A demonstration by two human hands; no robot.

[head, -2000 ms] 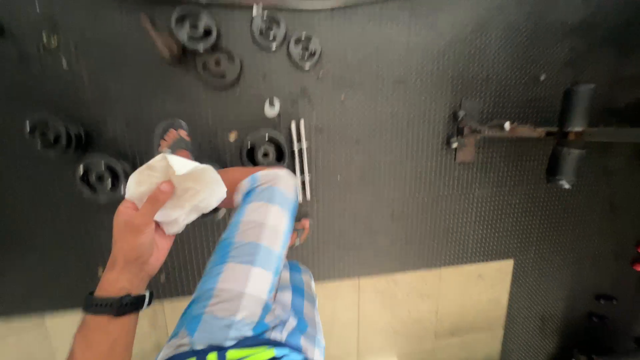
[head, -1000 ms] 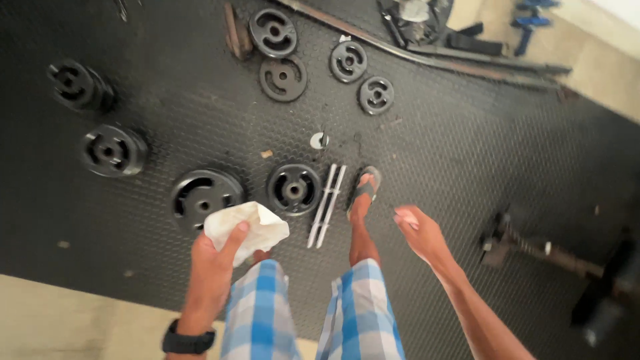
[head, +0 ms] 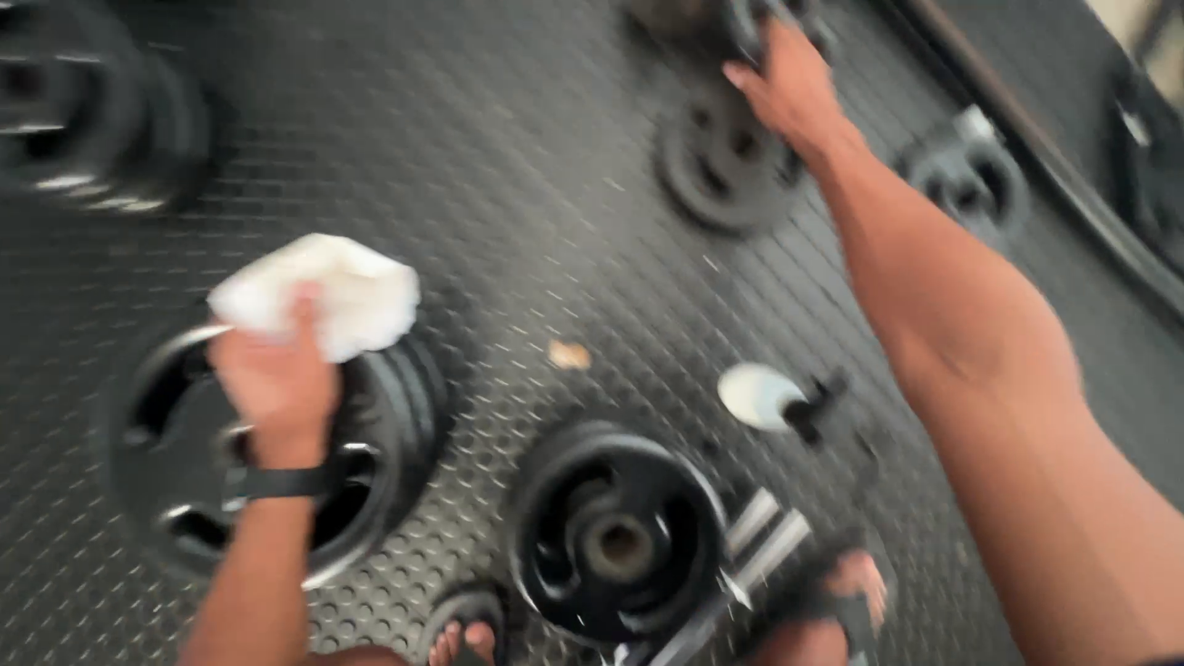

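My left hand [head: 282, 379], with a black band at the wrist, grips a crumpled white cloth [head: 347, 287] above a stack of large black weight plates [head: 176, 462]. At the upper middle my right hand [head: 795, 83] reaches to a black weight plate [head: 740, 28] at the frame's top edge; its fingers are partly hidden and blurred, so its hold cannot be told. Just below that hand another dark weight plate [head: 721, 176] lies flat on the floor.
A black plate stack [head: 615, 546] lies near my sandalled feet, beside two metal bars [head: 768, 536]. More plates [head: 92, 111] are at upper left. A spray-like white object [head: 758, 396], a small tan scrap [head: 569, 355] and a grey plate [head: 967, 185] lie on the textured rubber floor.
My right hand has moved out to a plate at the top, away from the floor at the right. My left hand keeps hold of the white cloth. The view is now much closer to the floor.
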